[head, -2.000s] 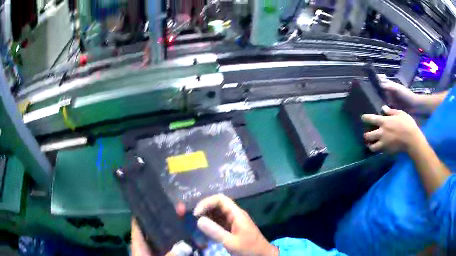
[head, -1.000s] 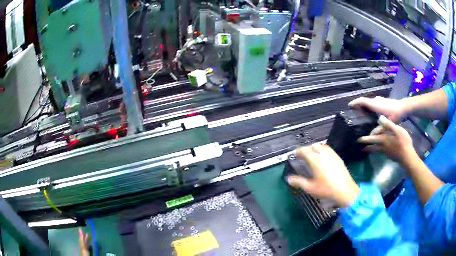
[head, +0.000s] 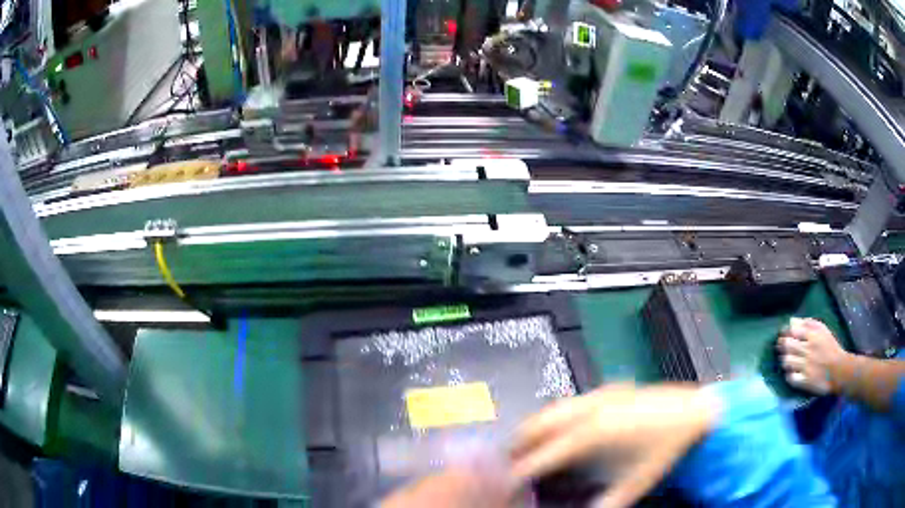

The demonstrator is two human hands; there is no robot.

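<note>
A black square tray lies on the green bench, with small silvery rings scattered along its back and right side. A yellow rectangle lies among them. My right hand reaches in from the right over the tray's front right part, blurred. My left hand is at the bottom edge, blurred and cut off, close to my right fingertips. Something dark shows under my right hand, but whether either hand holds it cannot be told. A block of stacked black bars stands right of the tray.
Another black block stands further right, near another person's hand and a dark tray. A conveyor with silver rails runs behind the bench. A grey post stands at the left. A blue line marks the bench.
The view has swung right and back down. My right hand has left the stacked bars and come over the tray; my left hand has come in beside it. The other person's hands have left the far block.
</note>
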